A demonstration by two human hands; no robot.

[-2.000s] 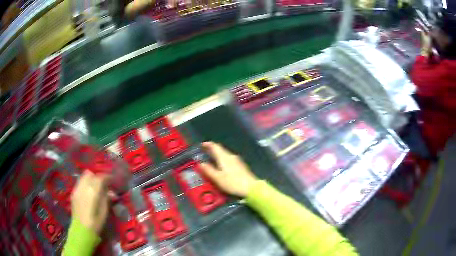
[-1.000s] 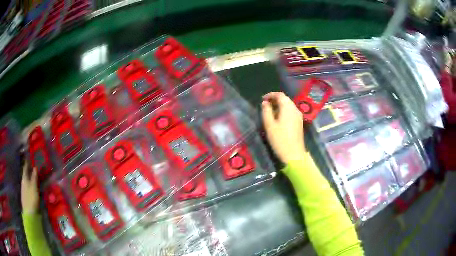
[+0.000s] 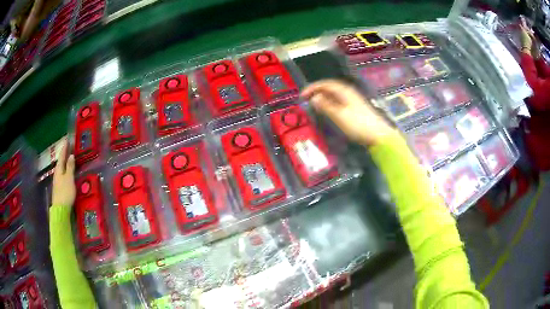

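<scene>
A clear blister tray of red phone bodies, back sides up, sits squarely in front of me, with other tray layers showing under it. The phones lie in two rows; one is a front-row phone body. My left hand is at the tray's left edge, its fingers along the rim and its thumb side partly hidden. My right hand is just off the tray's right side, palm down, fingers loosely bent and apart, slightly blurred, with nothing seen in it.
At the right is a clear tray of front-side phones with yellow-framed screens. White sheets lie beyond it. A taped printed sheet lies nearest me. More phone trays are at the left. A green belt runs behind; a person's red sleeve is at the right.
The upper tray, tilted and offset before, now sits aligned over the stack. The single phone beside my right hand is no longer there. My right hand has moved slightly up, beside the tray.
</scene>
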